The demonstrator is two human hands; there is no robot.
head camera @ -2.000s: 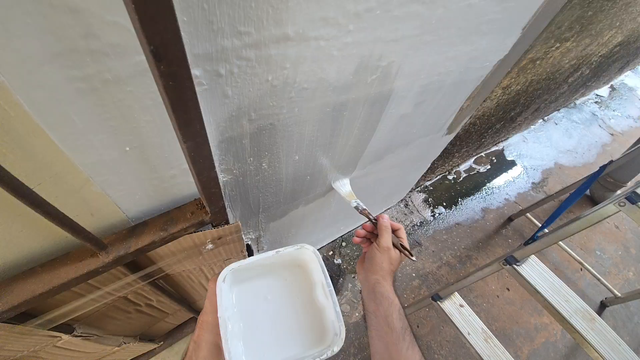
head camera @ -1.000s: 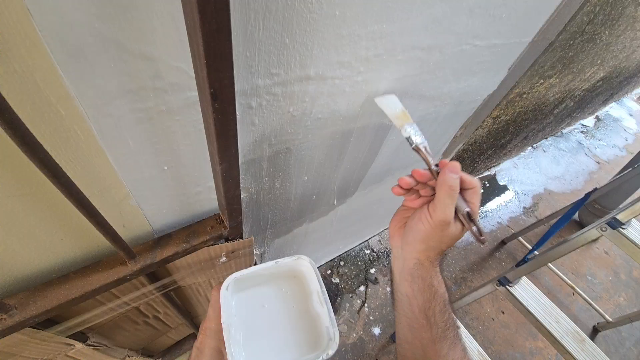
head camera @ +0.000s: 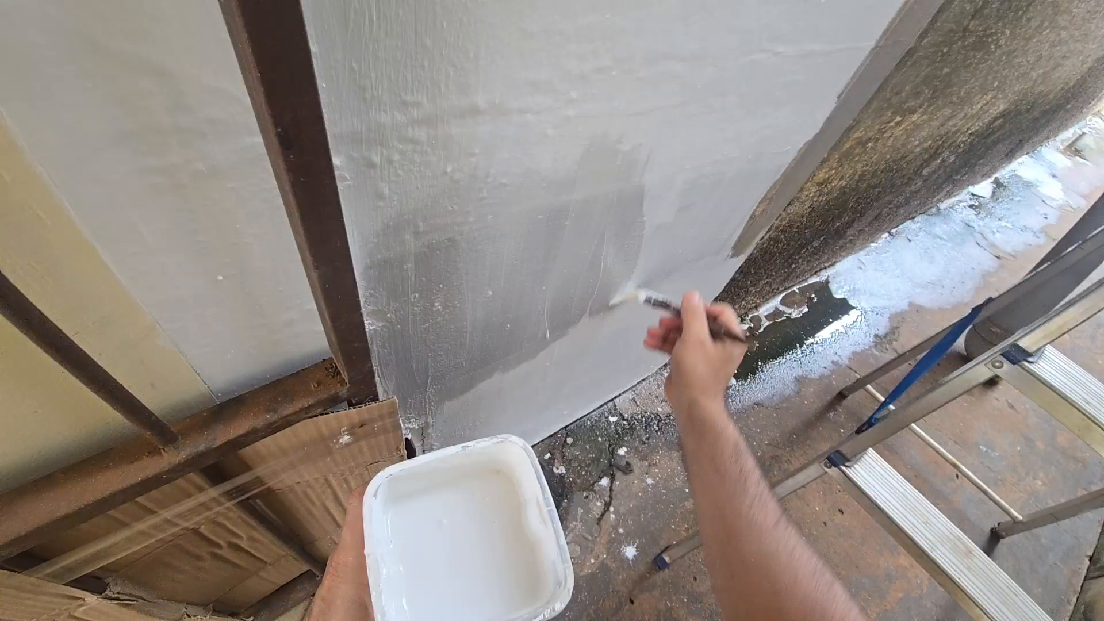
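Note:
My right hand [head camera: 700, 349] grips the dark handle of a paintbrush [head camera: 657, 302]. The brush's pale bristles touch the lower part of a wall [head camera: 517, 172], where darker grey, thinly coated patches meet whiter paint. At the bottom, my left hand [head camera: 343, 561] holds a square white plastic tub [head camera: 556, 552] from its left side, with the fingers mostly hidden behind it. White liquid paint [head camera: 457, 535] lies inside the tub, and smears of it coat the inner walls.
A rusty brown metal frame [head camera: 297, 172] borders the wall on the left, with corrugated cardboard [head camera: 319, 466] below it. An aluminium stepladder [head camera: 931, 543] with a blue strap stands at the right. White residue and a dark puddle [head camera: 798, 332] cover floor beside a rough, stained wall [head camera: 914, 129].
My right hand has lowered the brush from in front of the wall back to its surface, where it also was two seconds ago. The left hand still holds the tub.

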